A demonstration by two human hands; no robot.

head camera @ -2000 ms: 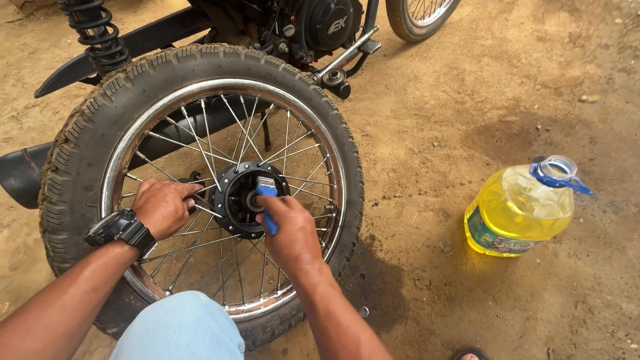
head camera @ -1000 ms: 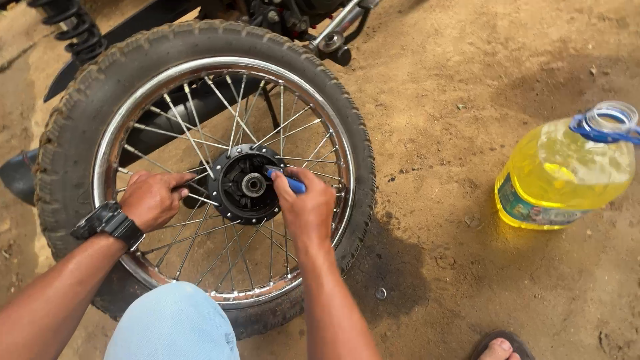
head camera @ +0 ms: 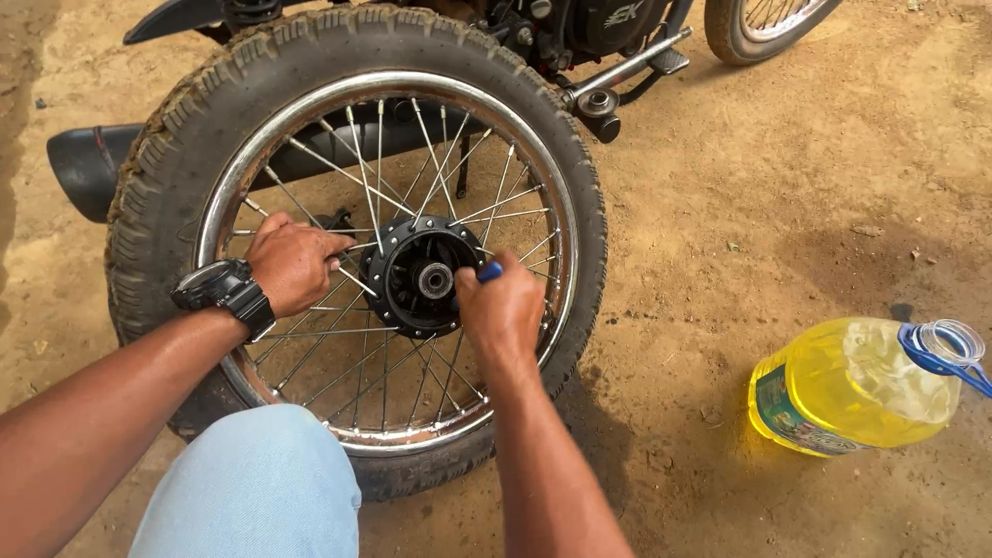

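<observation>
A spoked motorcycle wheel (head camera: 585, 232) with a knobbly tyre leans against a motorcycle. My right hand (head camera: 502, 298) is closed on a blue-handled tool (head camera: 490, 272) at the right side of the black hub (head camera: 385, 302); its working end is hidden by my fingers and the hub. In the hub's middle sits a round bearing (head camera: 435, 280). My left hand (head camera: 293, 262), below a black wristwatch (head camera: 225, 294), grips spokes just left of the hub, index finger pointing toward it.
A large clear plastic bottle of yellow liquid (head camera: 845, 387), with a blue carry handle, stands on the dirt at right. Behind the wheel are a black exhaust silencer (head camera: 93, 167), the engine (head camera: 612, 23) and a footpeg (head camera: 669, 61). My denim-covered knee (head camera: 263, 473) is close below the wheel.
My right hand, over the hub's middle two seconds ago, is now at the hub's right side with the blue-handled tool. My left hand stays on the spokes at the left.
</observation>
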